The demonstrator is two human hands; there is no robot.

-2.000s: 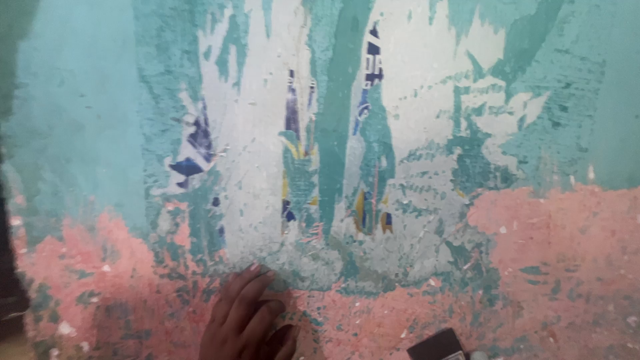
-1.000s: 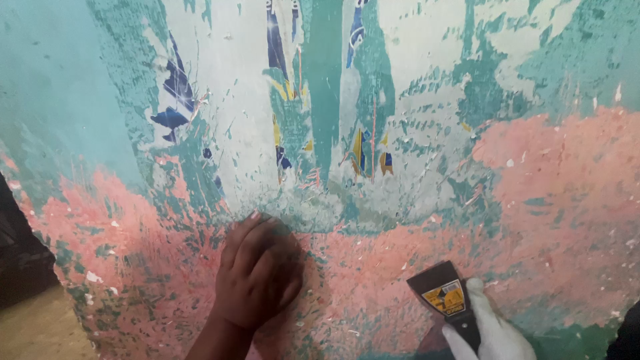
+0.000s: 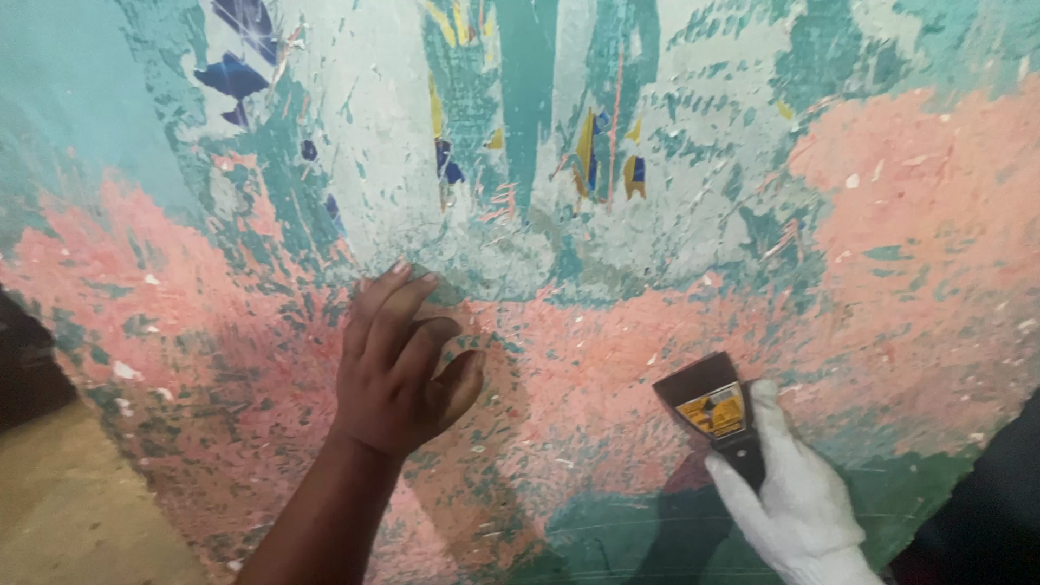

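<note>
My bare left hand (image 3: 402, 361) rests near the middle of a wall-like painted surface (image 3: 634, 349), fingers bent and spread, fingertips at the border between the pink and the pale grey areas. It holds nothing. At the lower right, my right hand (image 3: 792, 487) wears a white glove and grips the dark handle of a paint scraper (image 3: 715, 398). The scraper's wide blade points up and to the left, and a yellow label is on it. Whether the blade touches the surface, I cannot tell. Teal, white, pink and green paint layers show, with blue and yellow patches higher up.
Small pale flakes (image 3: 126, 371) dot the pink paint. A tan floor-like area (image 3: 77, 496) lies beyond the slanting lower left edge, with a dark shape (image 3: 24, 357) above it. Another dark area (image 3: 983, 487) borders the surface at the lower right.
My gloved right hand has come into view with the scraper, of which only the dark blade showed at the bottom edge at first. The view has shifted down the surface.
</note>
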